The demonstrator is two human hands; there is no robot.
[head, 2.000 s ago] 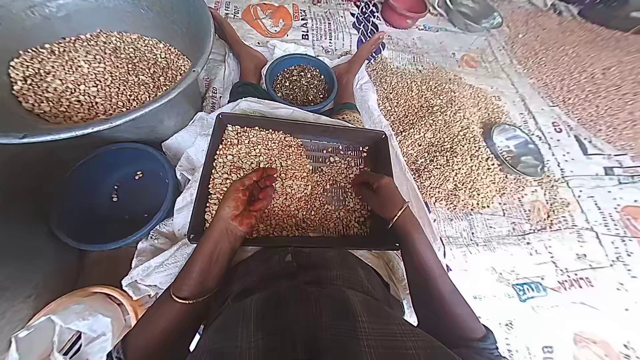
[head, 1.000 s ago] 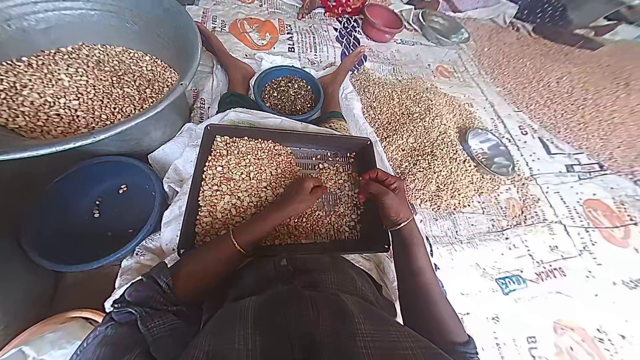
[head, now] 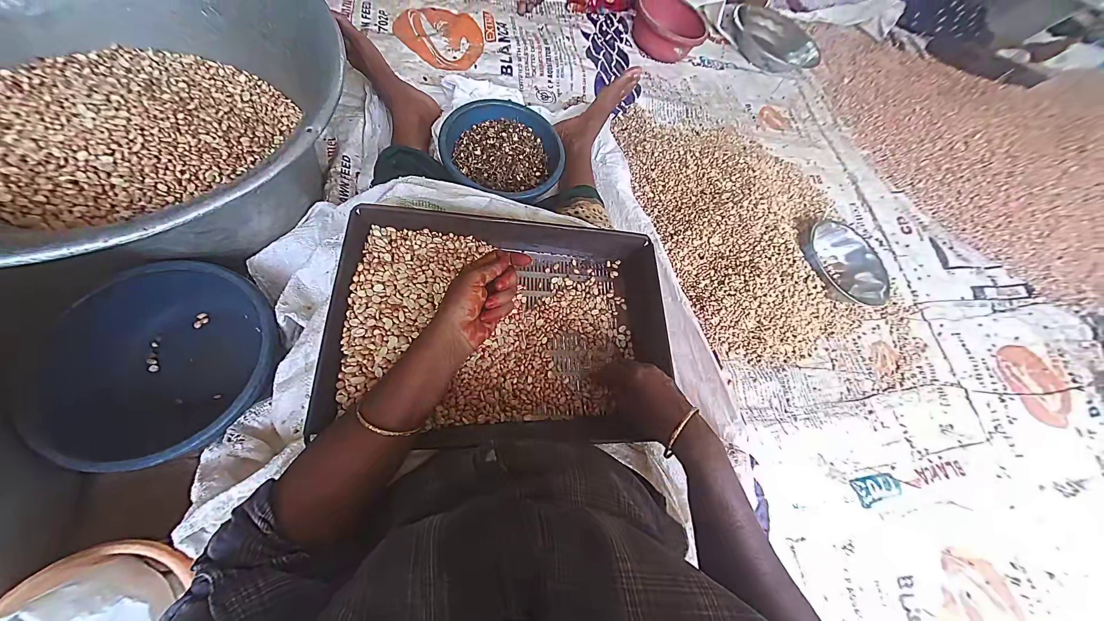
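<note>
A dark plastic tray with a slotted bottom (head: 500, 226) rests on my lap over white woven sacking. Pale brown nuts or beans (head: 388, 302) cover much of it, thickest at the left, while slots show at the upper right. My left hand (head: 487, 297) is raised over the middle of the tray, palm turned up, fingers curled and stained reddish; whether it holds a piece cannot be told. At the tray's lower right, my right hand (head: 642, 397) is lowered to the beans, its blurred fingers partly hidden. Each wrist wears a thin bangle.
A large metal basin (head: 319, 129) of beans stands at upper left, above a blue basin (head: 95, 371) with several loose pieces. Between my feet sits a blue bowl (head: 556, 159) of dark bits. Right of me lie a bean heap (head: 733, 233), a metal bowl (head: 849, 263) and a larger heap (head: 975, 164).
My left hand has lifted off the beans and turned palm up. My right hand has moved down towards the tray's near right corner.
</note>
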